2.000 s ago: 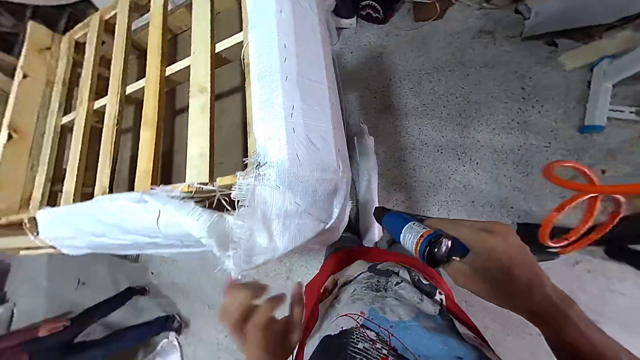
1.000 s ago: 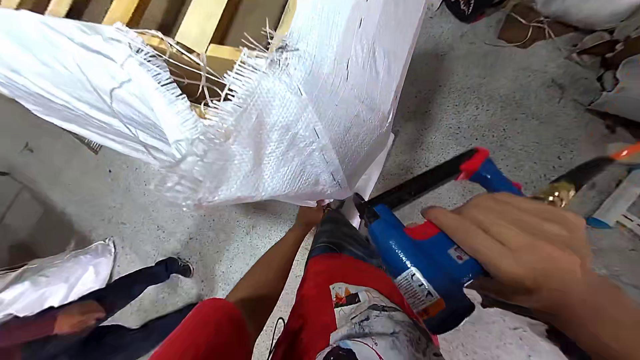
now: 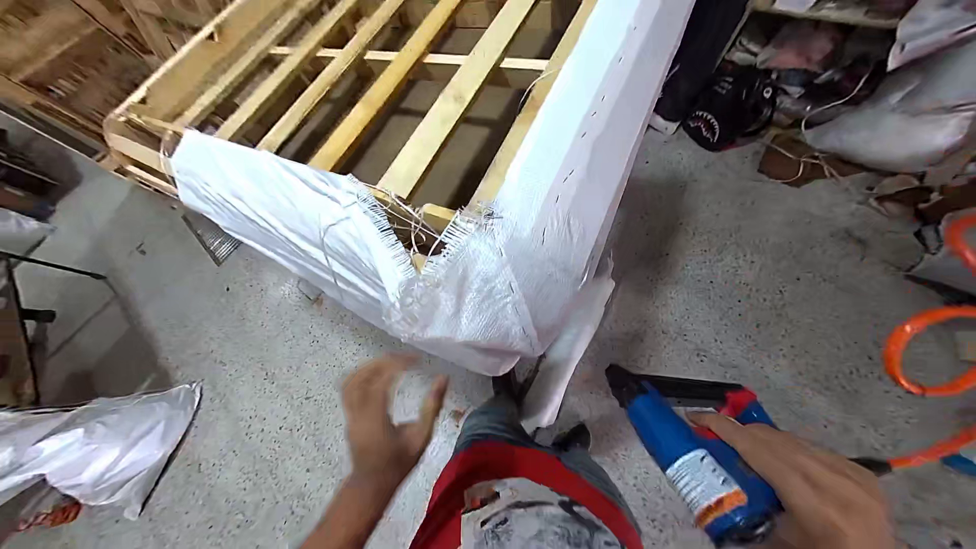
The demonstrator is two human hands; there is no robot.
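My right hand [image 3: 801, 476] grips a blue and red pneumatic staple gun [image 3: 686, 457] at the lower right, its nose apart from the frame. White woven fabric [image 3: 488, 290] wraps the near corner and two sides of a slatted wooden frame [image 3: 450, 110], with rows of staples along the right side. Frayed fabric edges and loose threads show at the inner corner. Just below the wrapped corner, my left hand [image 3: 389, 419] holds nothing, fingers apart and slightly blurred. A loose white strip of fabric [image 3: 568, 347] hangs from the corner beside my legs.
An orange coiled air hose [image 3: 907, 351] lies at the right edge. Bags, a black cap with a printed mouth [image 3: 728, 107] and cardboard scraps [image 3: 808, 160] are at the upper right. White sheeting [image 3: 107, 450] lies at the lower left on the speckled floor [image 3: 267, 366].
My left hand has come away from the underside of the fabric corner. The staple gun has moved right, away from that corner, still in my right hand. The view has shifted.
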